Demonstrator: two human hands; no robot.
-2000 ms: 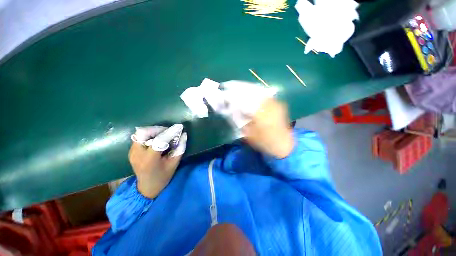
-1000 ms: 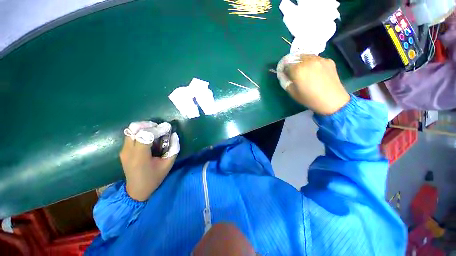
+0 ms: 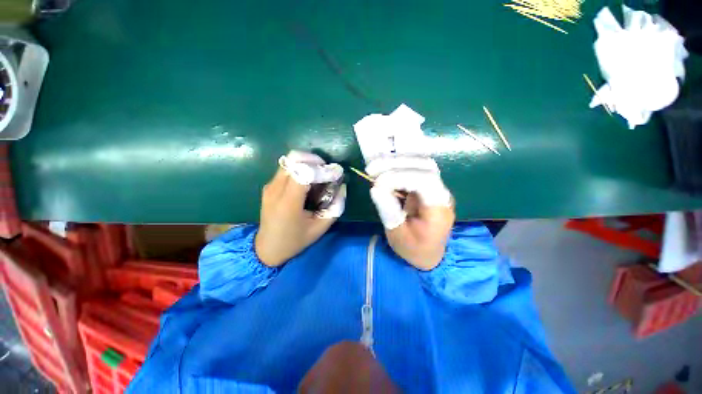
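Observation:
My left hand [image 3: 296, 204], with white finger cots on its fingertips, holds a small dark, shiny part [image 3: 323, 195] at the bench's front edge. The part is mostly hidden between the fingers. My right hand [image 3: 416, 208], also in finger cots, is just to its right and grips a thin yellow toothpick [image 3: 362, 175] whose tip points up and left toward the part without visible contact. White cleaning wipes [image 3: 389, 132] lie on the green bench right behind my right hand, partly covered by its fingers.
Two loose toothpicks [image 3: 496, 128] lie right of the wipes. A toothpick pile [image 3: 550, 11] is at the back right, beside a crumpled wipe pile [image 3: 640, 63]. A round-faced device [image 3: 23, 85] stands far left. Red crates [image 3: 115, 331] are below the bench's front edge [image 3: 539, 218].
My right hand has come back from beside the crumpled wipes to near my left hand, now with a toothpick pointing at the part. The view has turned and shifted left.

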